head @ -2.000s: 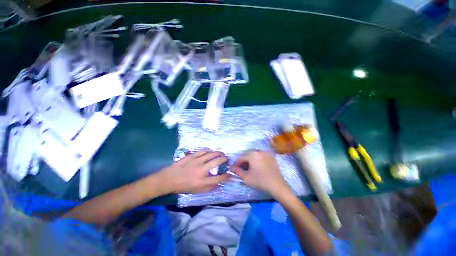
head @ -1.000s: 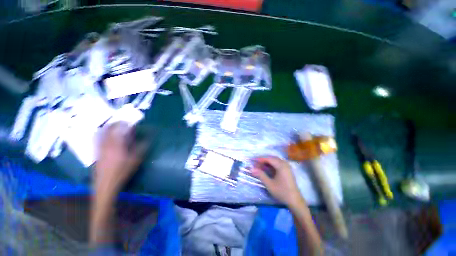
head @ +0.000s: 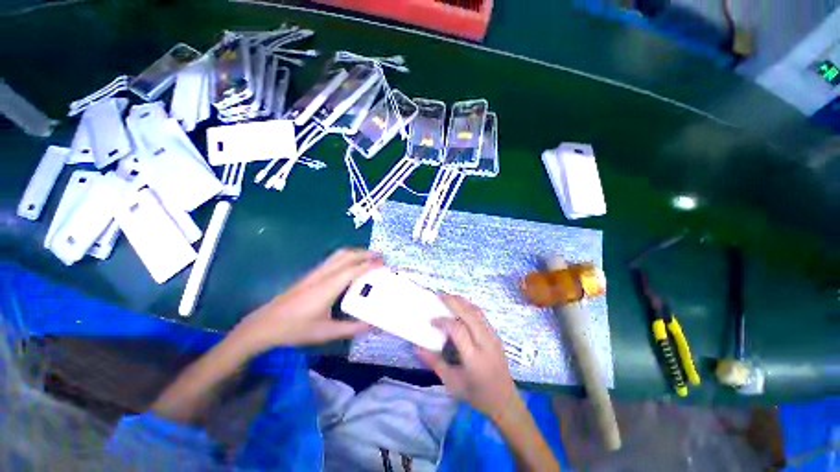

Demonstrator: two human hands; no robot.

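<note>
A white back cover [head: 398, 304] with a small dark slot near its left end is held over the silvery mat [head: 479, 241]. My left hand [head: 318, 300] grips its left end. My right hand [head: 472, 355] grips its right end, with a dark spot showing by the fingers. The housing seen earlier on the mat is hidden by the cover and hands; thin white leads [head: 518, 350] show right of my right hand. The mallet [head: 564, 286], with an amber head and pale handle, lies on the mat's right side.
Loose white covers [head: 157, 235] pile at left, beside a long white strip [head: 204, 258]. Open housings with cables [head: 426, 131] row along the top centre. Finished units [head: 578, 180] lie upper right. Pliers [head: 670, 336] and a dark-handled tool [head: 737, 323] lie right. A red-orange tray [head: 424, 13] is at the far edge.
My left hand has come back from the cover pile at left to the mat, and a white cover is now between both hands, over where the open housing lay.
</note>
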